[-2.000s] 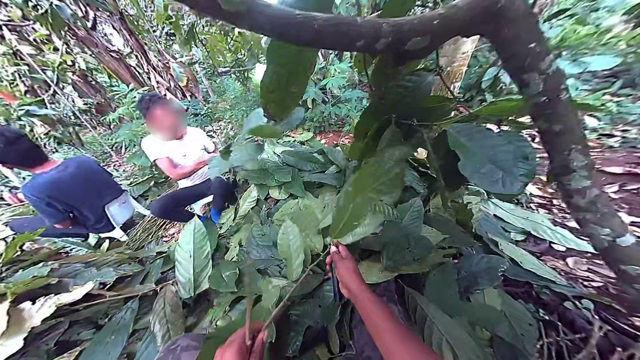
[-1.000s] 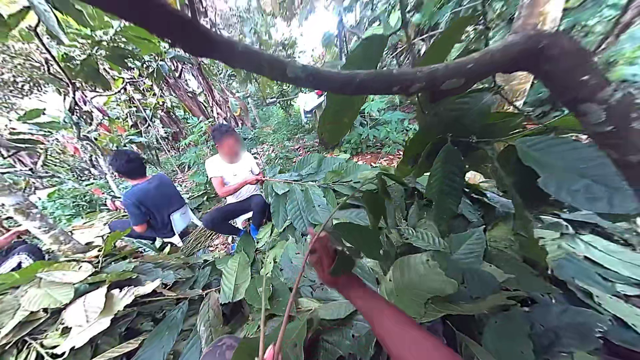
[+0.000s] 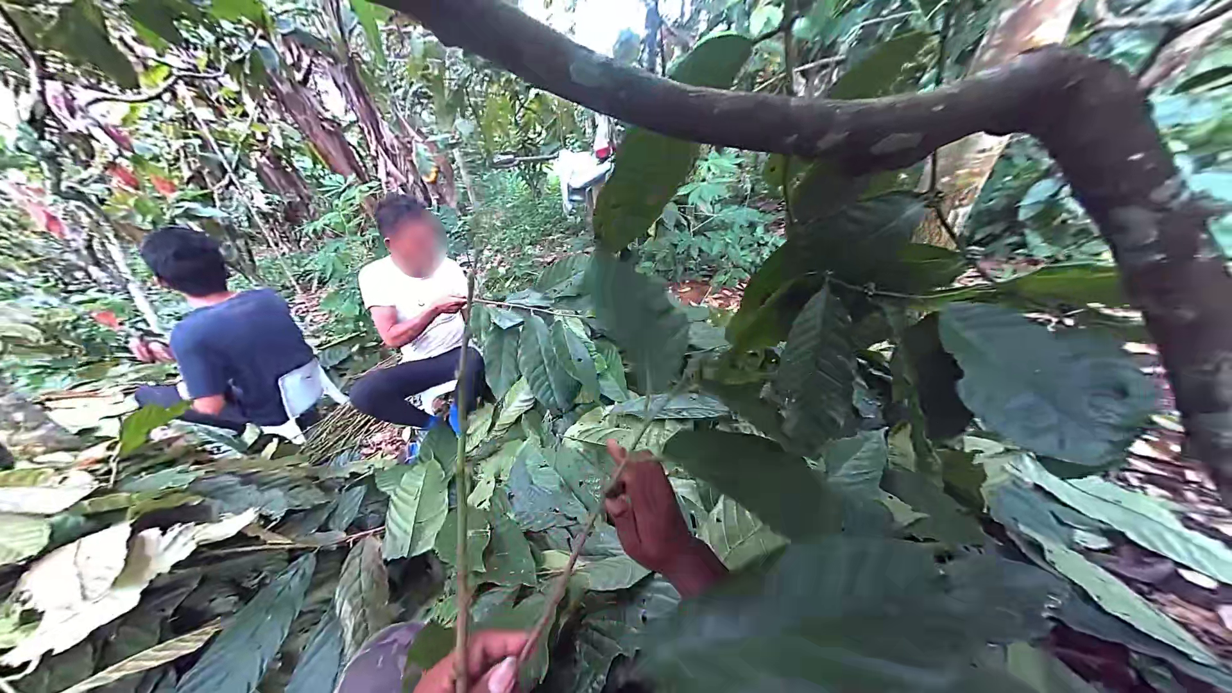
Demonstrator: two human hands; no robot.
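Note:
At the bottom centre, my left hand [image 3: 476, 662] grips a thin upright stick [image 3: 463, 481] and the lower end of a leafy branch [image 3: 568, 568]. The branch slants up to the right, with large green leaves near its upper part. My right hand [image 3: 654, 515] is up along this branch, its fingers curled at the stem; whether a tool is in it cannot be seen. A big dark blurred leaf [image 3: 818, 616] lies in front of my right forearm. Beneath both hands spreads a thick heap of cut green leaves [image 3: 414, 510].
A thick tree limb [image 3: 770, 120] arches overhead and bends down at the right. At the left, a person in a dark shirt [image 3: 241, 346] sits on a white seat, and a person in a white shirt [image 3: 423, 298] sits facing this way, holding a leafy branch.
The view has swung somewhat to the left since the first frame. The branch at my right hand now stands with its leaves spread farther up and right.

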